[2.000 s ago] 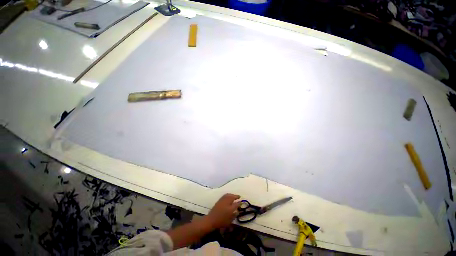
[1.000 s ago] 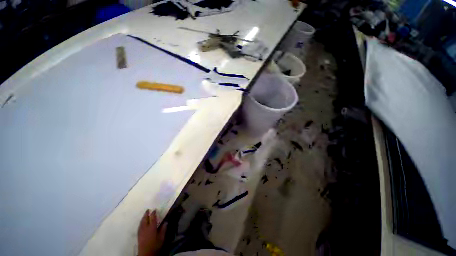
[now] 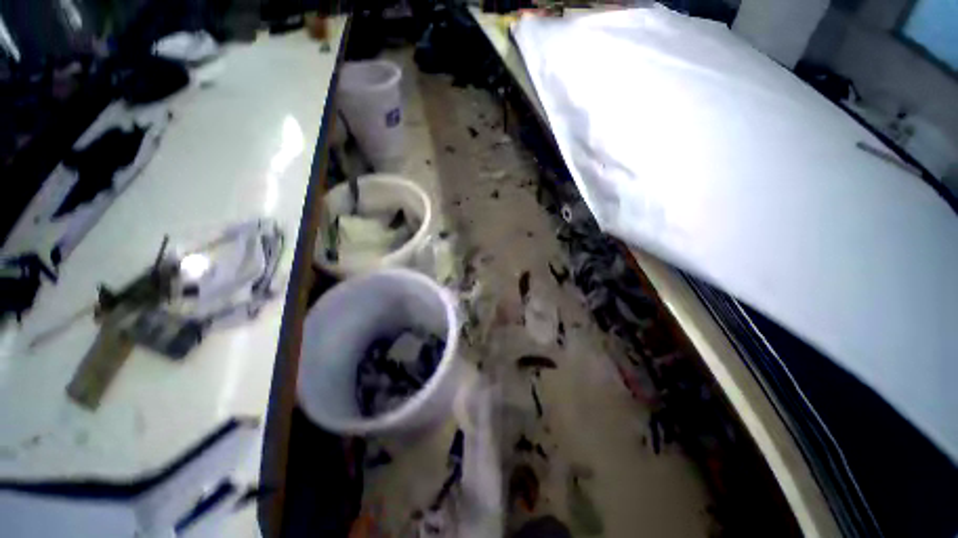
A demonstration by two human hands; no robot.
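Note:
Neither of my hands is in the picture. Nearest in front of me, a white bucket (image 3: 316, 357) holding dark and pale scraps stands on the floor beside the left table. At the lower left, a corner of the pale marker sheet (image 3: 63, 515) shows with dark strips (image 3: 200, 450) along its edge. Farther up that table lies a blurred group of small tools and bits (image 3: 168, 315), with a brownish flat bar (image 3: 98, 368) beside it.
The aisle floor (image 3: 483, 242) is strewn with dark scraps. Two more white buckets (image 3: 418, 223) (image 3: 370, 100) stand beyond the first. On the right, a large white sheet (image 3: 735, 179) covers a table, with dark layers under its edge. Dark fabric (image 3: 103, 163) lies on the left table (image 3: 226, 137).
The view has swung right and along the aisle. The hand, shears, hammer and weights seen earlier have left the picture; the buckets and right table now appear larger.

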